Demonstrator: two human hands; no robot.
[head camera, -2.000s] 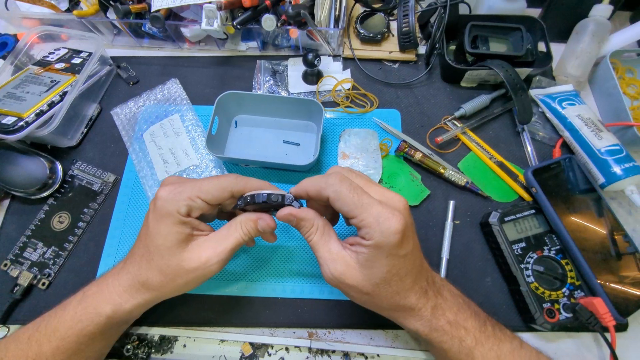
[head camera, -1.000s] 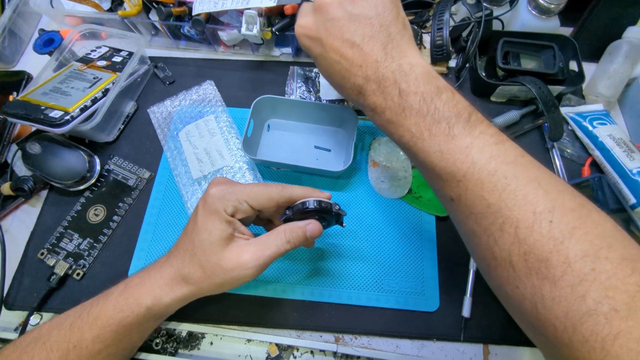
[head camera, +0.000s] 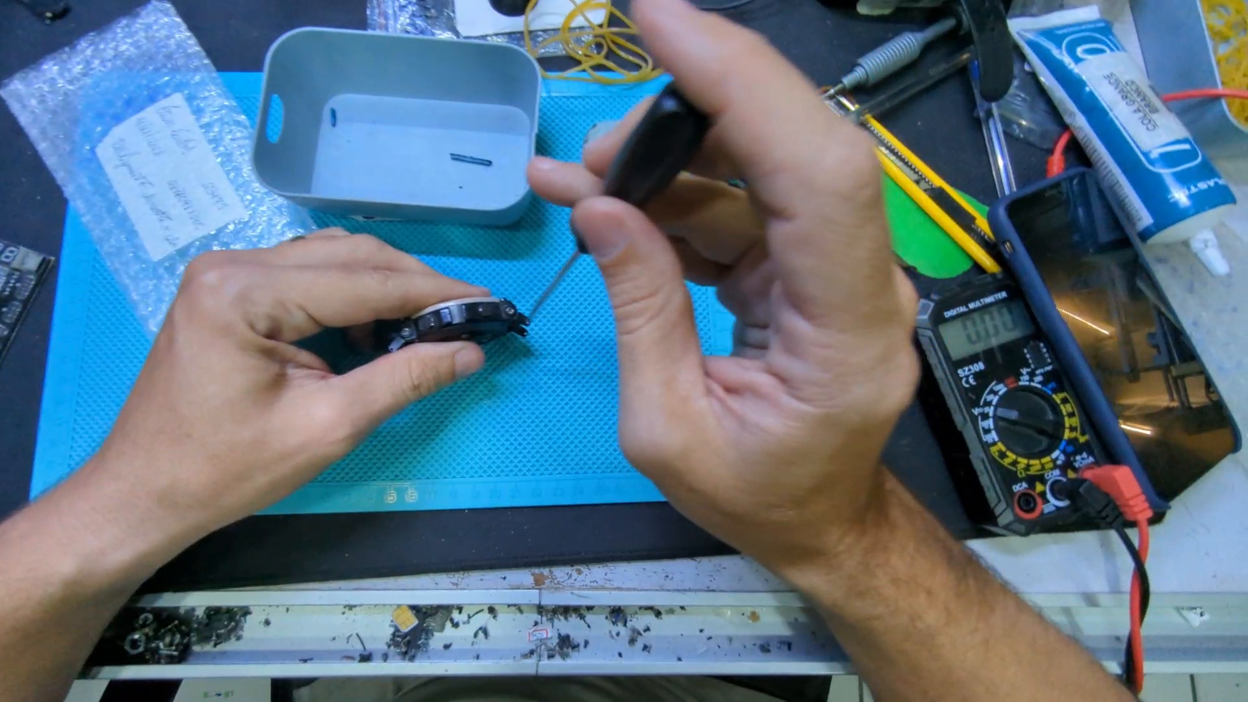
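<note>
My left hand (head camera: 283, 361) pinches a black watch case (head camera: 463, 322) on edge between thumb and fingers, above the blue perforated mat (head camera: 390, 458). My right hand (head camera: 751, 263) grips the black handle of a thin-shafted screwdriver (head camera: 655, 146). Its slim metal shaft slants down to the lugs at the right end of the watch case; whether the tip touches cannot be told. Behind the watch stands a grey-blue plastic box (head camera: 390, 200) with small dark pieces in it, one of them a short bar (head camera: 471, 159).
Bubble wrap (head camera: 78, 107) with a handwritten label lies at the left. Yellow rubber bands (head camera: 595, 44) are behind. On the right are a yellow-handled tool (head camera: 936, 195), a glue tube (head camera: 1121, 127), a digital multimeter (head camera: 1014, 409) and a smartphone (head camera: 1121, 322). A metal rail (head camera: 702, 634) with debris runs along the front.
Two seconds ago both hands held the watch case. My right hand then reached up to the back and has come back with a screwdriver. My left hand keeps hold of the watch. The view has shifted.
</note>
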